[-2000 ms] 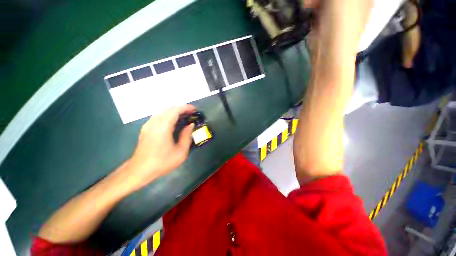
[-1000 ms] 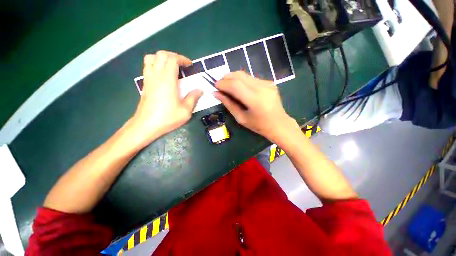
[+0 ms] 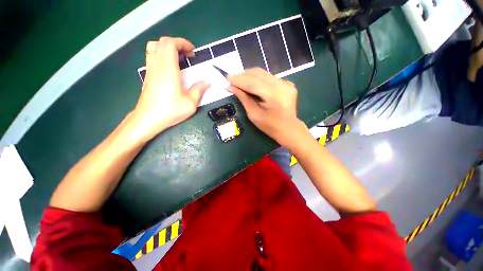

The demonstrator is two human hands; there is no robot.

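Observation:
The white backing sheet (image 3: 214, 87) lies on the green surface with black adhesive pads (image 3: 271, 50) along its far side and right end. My left hand (image 3: 165, 87) rests over the sheet's left part, fingers bent at the far edge, thumb apart on the blank part; whether it pinches anything is hidden. My right hand (image 3: 267, 100) holds the black tweezers (image 3: 221, 70), tips over the blank part near the small pads. The device housing (image 3: 222, 112) lies open below the sheet, untouched, with the white and yellow battery (image 3: 227, 129) in its nearer half.
A black box (image 3: 352, 16) with hanging cables (image 3: 339, 79) stands at the upper right, beside a white object (image 3: 435, 24). A pale rail (image 3: 79, 69) curves along the left. Another person's pale clothing (image 3: 389, 114) shows at right. Hazard tape (image 3: 159, 241) marks the near edge.
The left hand has let go of the open housing, which now lies on the surface. The right hand has come back from the upper right with the tweezers, and both hands are at the sheet.

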